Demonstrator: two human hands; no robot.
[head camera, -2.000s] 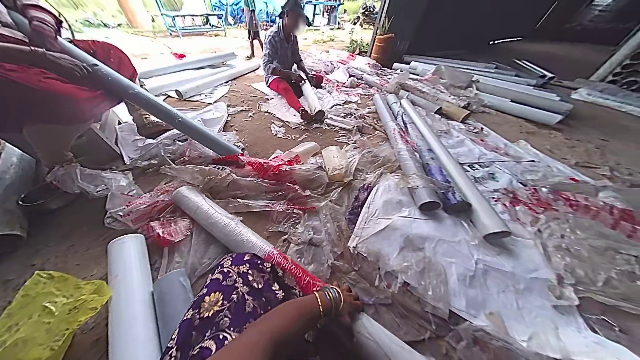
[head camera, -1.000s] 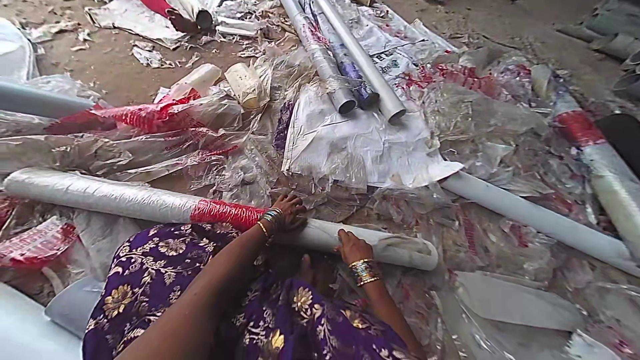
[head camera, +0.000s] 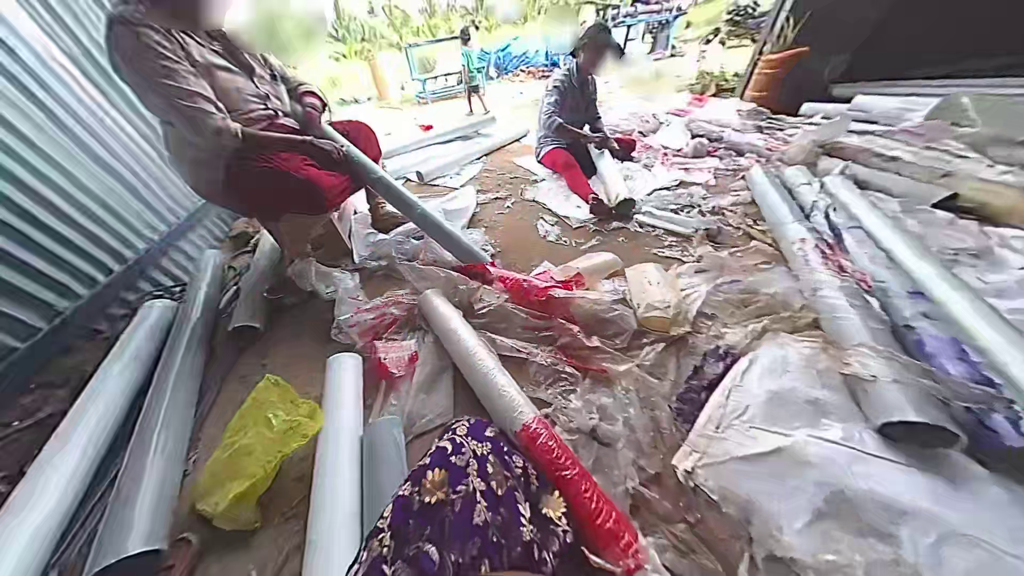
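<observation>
Neither my left hand nor my right hand shows in the head view now. A pipe in clear plastic wrap (head camera: 472, 360) with a red printed band (head camera: 580, 488) lies slantwise against my purple floral cloth (head camera: 480, 512), its near end cut off by the bottom edge. To the left of my lap are a white pipe (head camera: 334, 464) and a shorter grey piece (head camera: 384, 468). Crumpled clear and red plastic film (head camera: 552, 300) is spread beyond the wrapped pipe.
A seated person (head camera: 264, 136) at the left holds a grey pipe (head camera: 408, 208); another person (head camera: 580, 128) sits on the ground farther off with a pipe. Pipes (head camera: 848, 320) and white sheeting (head camera: 832, 448) lie to the right. A yellow plastic bag (head camera: 256, 456) lies left, near a corrugated metal wall (head camera: 88, 160).
The view has swung up and left since one second ago. Both my hands, seen then on the wrapped pipe, are out of view now.
</observation>
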